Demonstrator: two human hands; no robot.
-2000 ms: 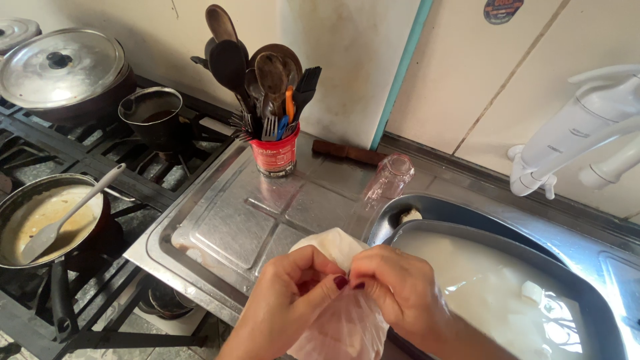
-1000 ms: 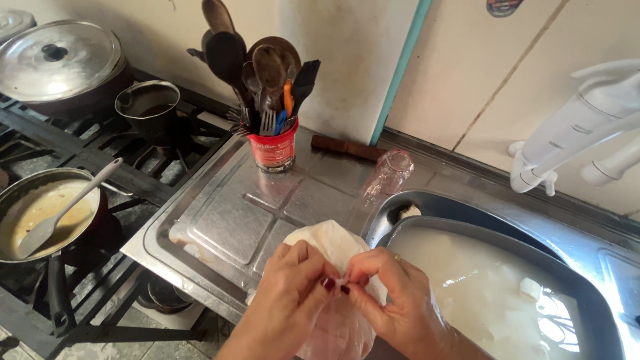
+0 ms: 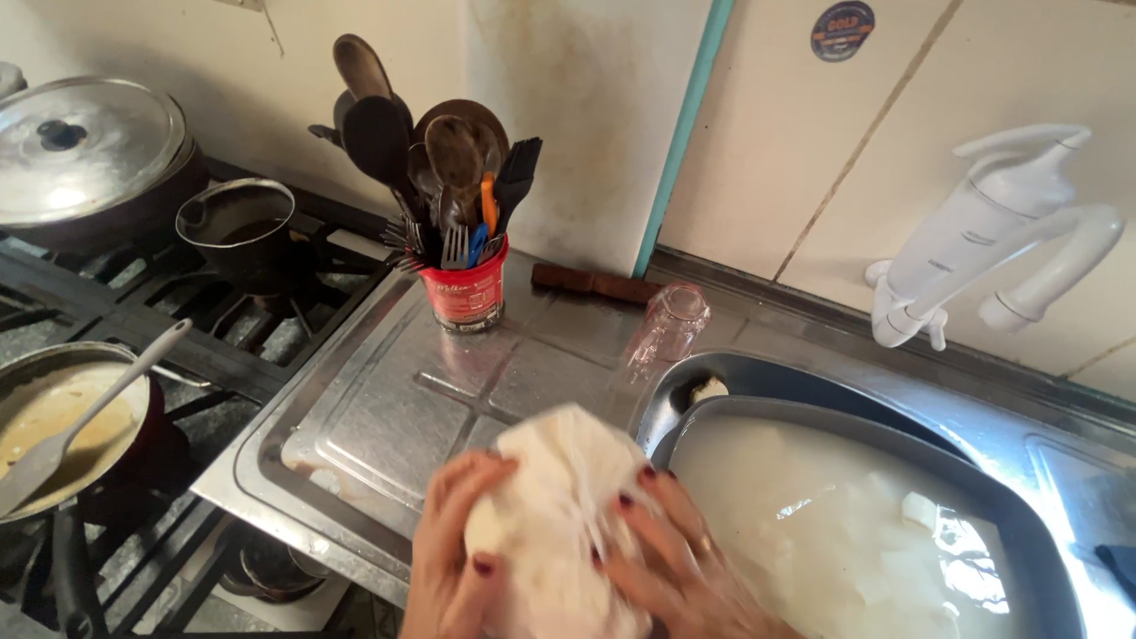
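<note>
A thin, whitish plastic bag (image 3: 555, 515) with pale contents is between my hands, low in the middle of the view, over the front of the steel drainboard (image 3: 399, 444). My left hand (image 3: 457, 532) grips its left side, thumb in front. My right hand (image 3: 666, 550) lies against its right side with fingers spread over the gathered plastic. Just right of my right hand, a dark basin (image 3: 1021, 497) of cloudy whitish water with pale pieces in it sits in the sink. The lower part of the bag runs out of the frame.
Left is a gas stove (image 3: 186, 302) with a lidded pot (image 3: 106, 169), a small dark pot (image 3: 235, 217) and a pan (image 3: 106, 479) holding a spatula (image 3: 115, 390). Behind the bag stand a red utensil container (image 3: 466, 288) and an upturned glass (image 3: 670, 324). A white faucet (image 3: 967, 240) is at right.
My fingers were pinched together at the top of the bag; now my hands are apart, on its two sides. The bag's rounded face is turned more into view.
</note>
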